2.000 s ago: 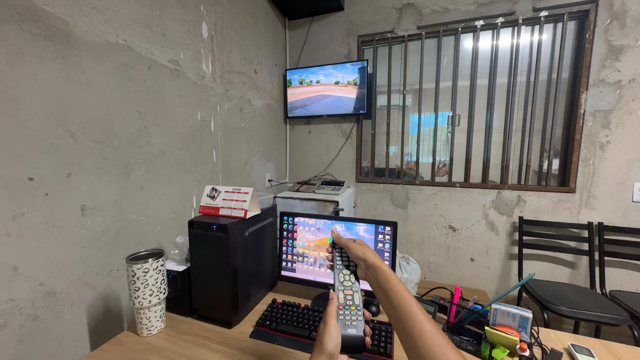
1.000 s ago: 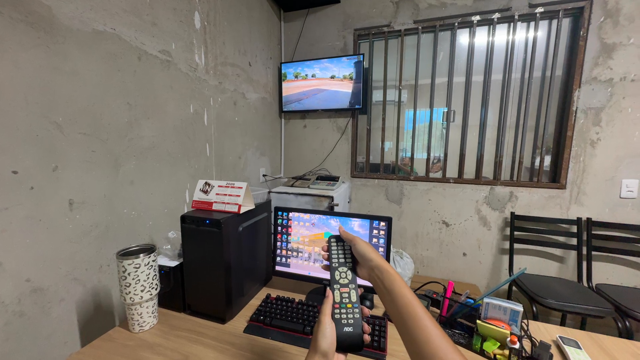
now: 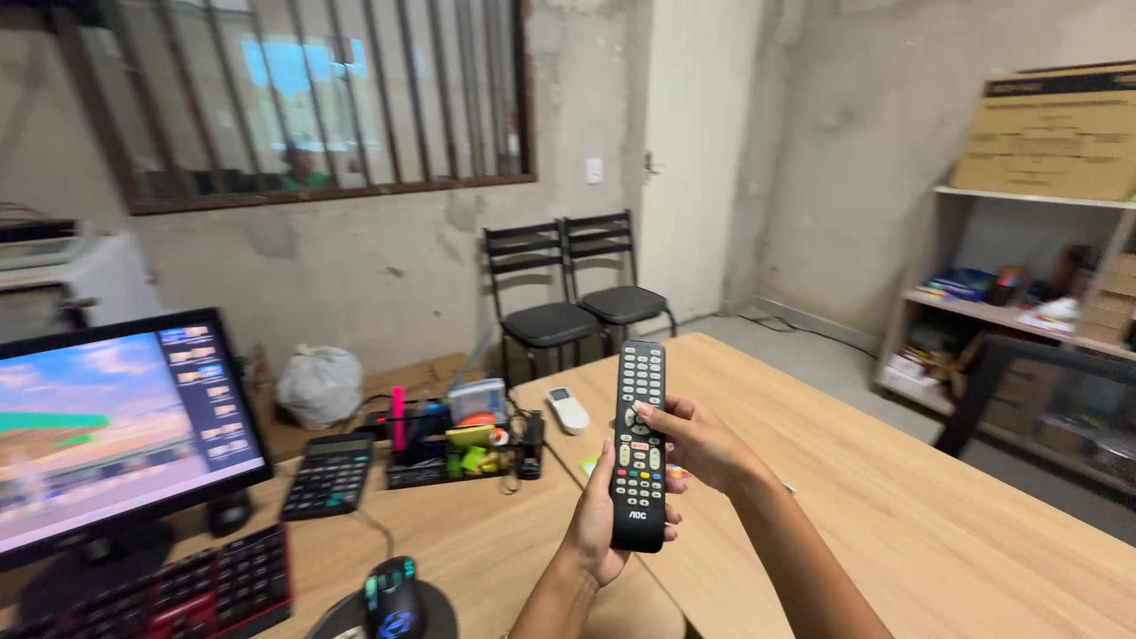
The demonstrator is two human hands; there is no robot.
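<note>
A black AOC television remote control (image 3: 639, 479) stands nearly upright in the view, its button side toward me, above the wooden desk. My left hand (image 3: 599, 519) is wrapped around its lower part, thumb along the left edge and fingertips showing at the right edge. My right hand (image 3: 701, 439) touches the remote from the right, with its thumb on the round navigation pad and its other fingers partly hidden behind. A white air-conditioner remote (image 3: 567, 411) lies on the desk (image 3: 852, 506) just beyond, to the left of the held one.
At left are a monitor (image 3: 98, 426), a red and black keyboard (image 3: 213, 577), a mouse (image 3: 395, 599) and a calculator (image 3: 328, 475). A desk organizer (image 3: 453, 444) holds stationery. Beyond stand two black chairs (image 3: 550, 324); shelves (image 3: 994, 311) are at right. A person (image 3: 303, 169) shows behind the barred window.
The view has swung far to the right, bringing the door and shelves in and taking the wall television out. Both hands still have the remote, and the right thumb is now lower on it.
</note>
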